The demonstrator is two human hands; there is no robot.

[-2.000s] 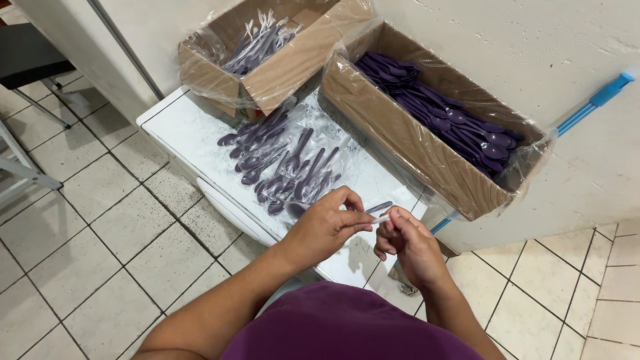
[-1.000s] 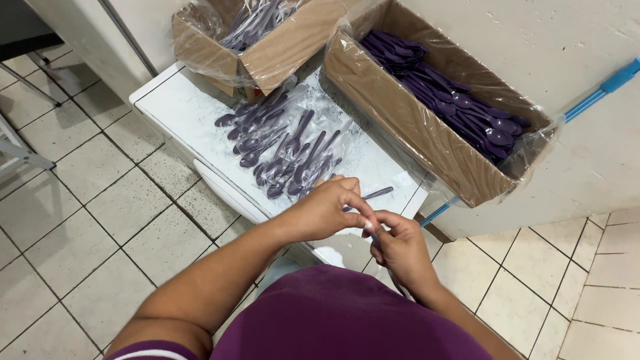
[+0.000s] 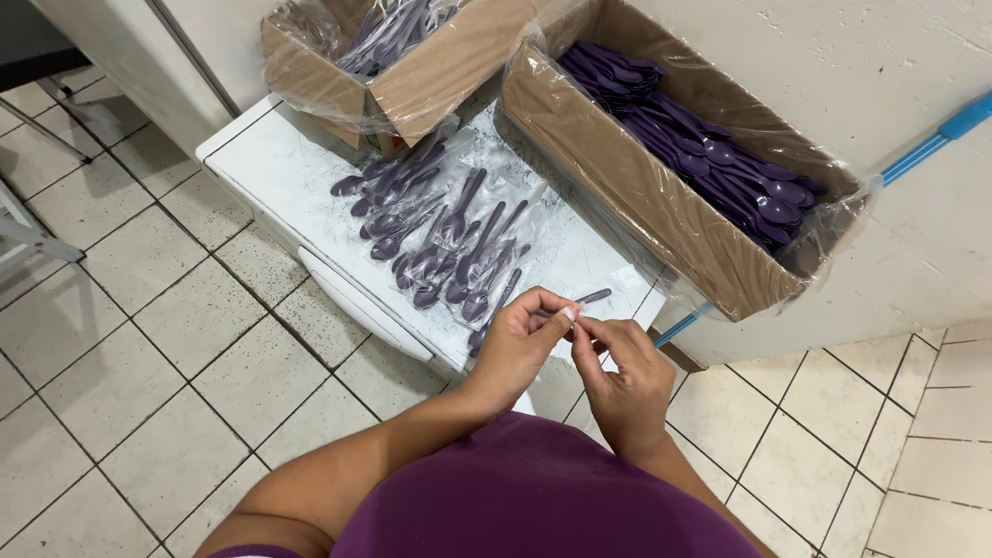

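My left hand (image 3: 515, 341) and my right hand (image 3: 629, 372) meet fingertip to fingertip over the near right corner of a white top (image 3: 271, 167). Both pinch a small bit of clear plastic wrapper (image 3: 574, 311). A purple plastic handle (image 3: 595, 296) shows just beyond the fingers; whether it is in the wrapper or on the top I cannot tell. Left of my hands lie several purple plastic spoons (image 3: 463, 267) in clear wrappers, overlapping one another. Beyond them stands a lined cardboard box (image 3: 620, 194) of loose purple spoons (image 3: 721, 151).
A smaller cardboard box (image 3: 442, 77) with wrapped spoons (image 3: 395, 39) stands at the back left of the white top. A blue pole (image 3: 918, 159) leans behind the large box. At the far left are metal legs (image 3: 39, 240) on the tiled floor (image 3: 256, 364).
My hands have stayed close together over the near right corner, and the fingers have shifted their pinch on the wrapper. The spoons and both boxes have not plainly changed.
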